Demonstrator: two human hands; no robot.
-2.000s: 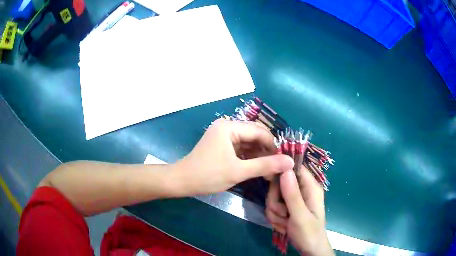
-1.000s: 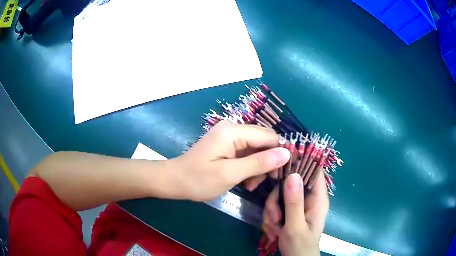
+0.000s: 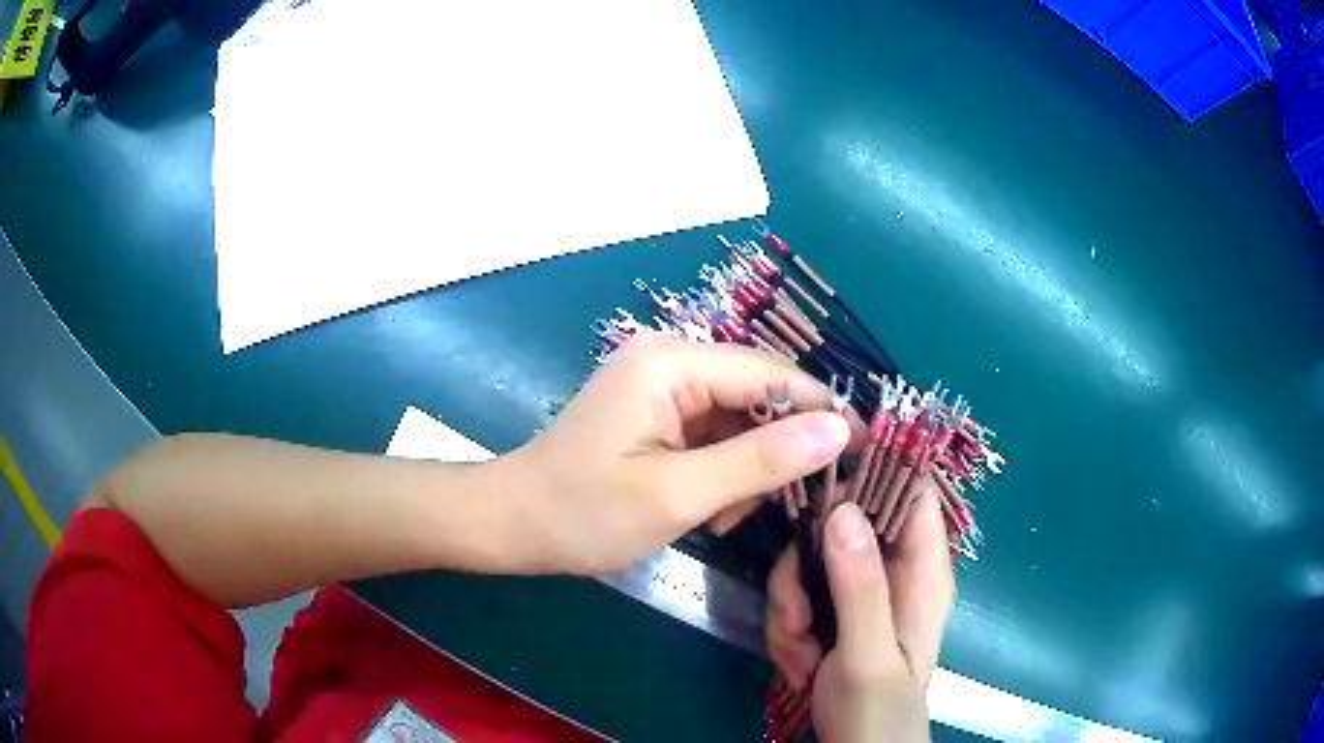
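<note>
My right hand (image 3: pixel 874 610) holds a fanned wire bundle (image 3: pixel 889 472), with silver fork terminals and red sleeves pointing up and brown sections below. The red lower ends show under the hand. My left hand (image 3: pixel 639 457) is at the left side of the fan, thumb and forefinger pinching a lead just below its fork terminal (image 3: pixel 842 392). Two more fork terminals show beside the left fingertips. The wire pile (image 3: pixel 755 298) lies on the table behind and partly under my hands, which hide its middle. Its leads have red sleeves, brown sections and black wire.
A large white paper sheet (image 3: pixel 479 160) lies at the upper left. A black tool (image 3: pixel 109 51) and yellow sign (image 3: pixel 25 37) are at the far left corner. Blue bins (image 3: pixel 1183 51) stand upper right. A metal ruler-like strip (image 3: pixel 697 592) runs near the table's front edge.
The view has shifted since the first frame. The fan in my right hand has spread wider. Two leads at its left now stand apart by my left fingertips, leaving a gap in the fan.
</note>
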